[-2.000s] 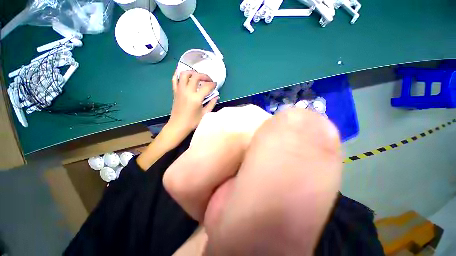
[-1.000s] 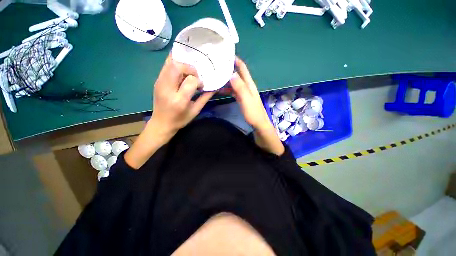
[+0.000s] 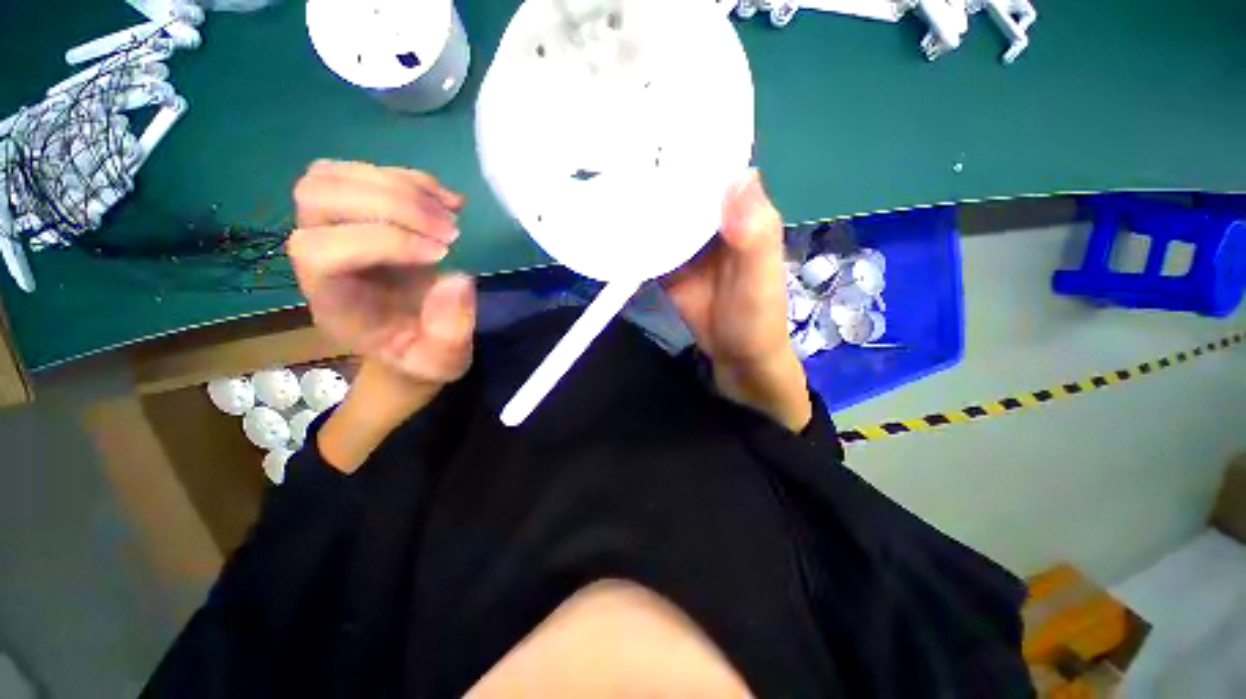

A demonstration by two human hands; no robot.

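A white round housing [image 3: 615,137] is held up close to the camera, its closed end with small dark holes facing me. A white arm [image 3: 567,358] sticks out from its lower edge, slanting down and left over my lap. My right hand [image 3: 745,287] grips the housing at its lower right side; some fingers are hidden behind it. My left hand [image 3: 383,266] is off the housing, to its left, fingers apart and empty. Another white housing [image 3: 383,41] stands on the green bench at the top left.
A tangled pile of wired arms [image 3: 82,150] lies at left, plain white arms [image 3: 943,21] at top right. Below the bench edge are a carton [image 3: 178,451] holding round white housings and a blue bin [image 3: 929,301] with small white parts. A blue stool [image 3: 1155,253] stands on the floor at right.
The housing has been raised and turned, from its open end showing to its closed end. Its arm now points down and left. My left hand has let go and moved left.
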